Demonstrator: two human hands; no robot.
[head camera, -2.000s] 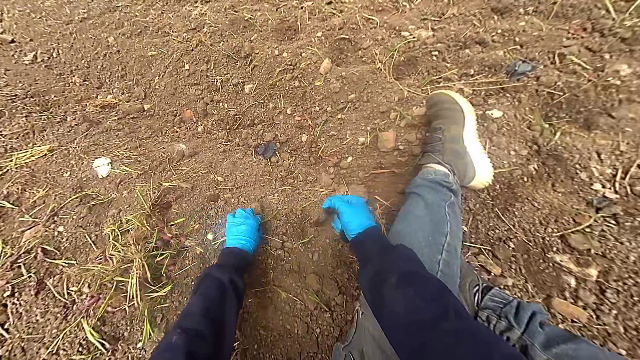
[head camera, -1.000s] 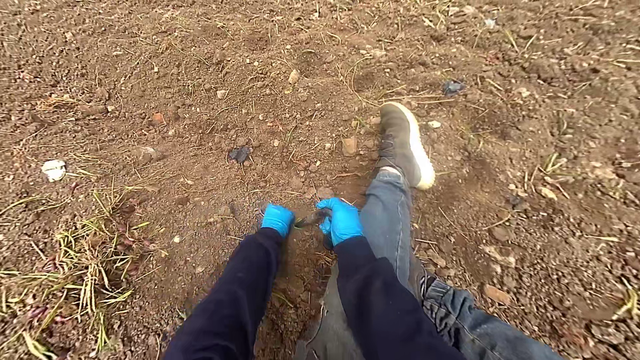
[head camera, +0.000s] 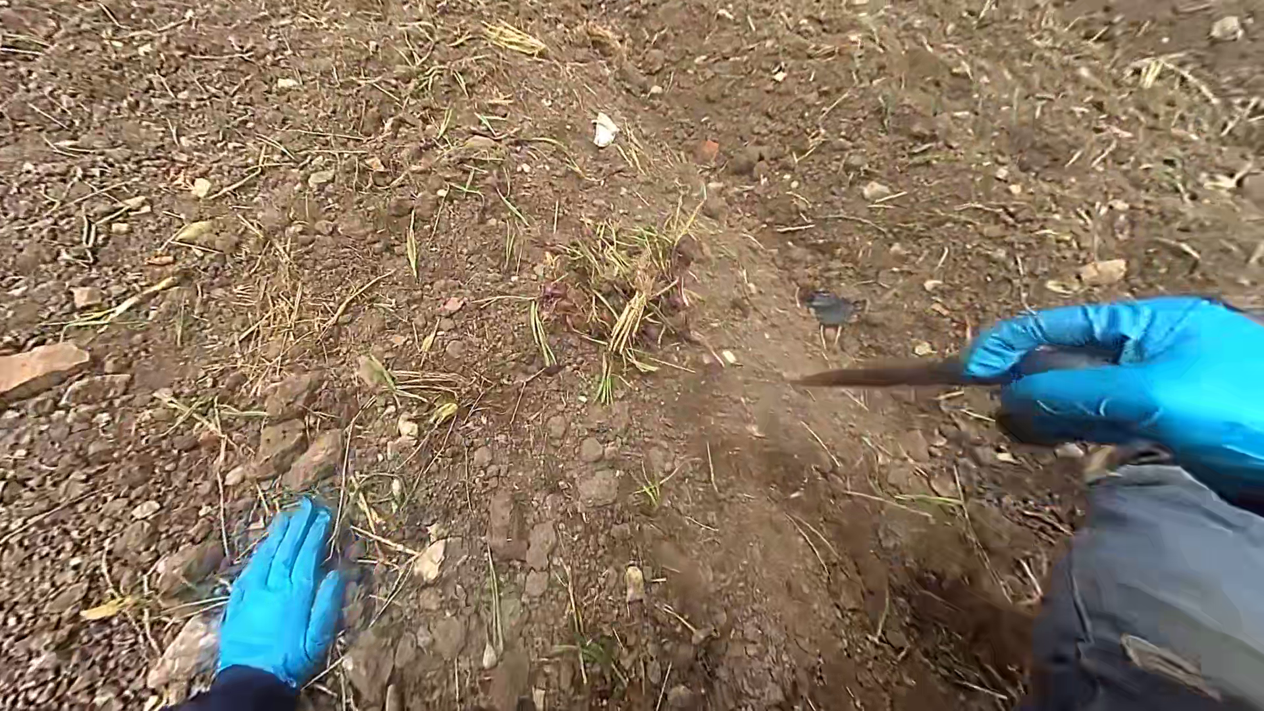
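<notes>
My left hand (head camera: 281, 597), in a blue glove, lies flat on the stony soil at the lower left, palm down, with nothing visible in it. At the right, above the ground, my right hand (head camera: 1116, 380) in a matching glove grips a dark, narrow, pointed tool (head camera: 889, 373), which may be a trowel or a blade; motion blurs it. Its tip points left. Between the hands and farther up, a clump of grass and reddish stems (head camera: 622, 291) rests on the brown soil. A dark scrap (head camera: 832, 308) lies just beyond the tool.
My bent leg in grey-blue jeans (head camera: 1150, 592) fills the lower right. A flat reddish stone (head camera: 39, 367) lies at the left edge, and two larger stones (head camera: 314, 459) sit above my left hand. A white piece (head camera: 604, 129) lies farther up among pebbles and dry stalks.
My hands, close together a second ago, are now wide apart: the left rests flat on the ground, the right holds the pointed tool out at the right. The view has swung left.
</notes>
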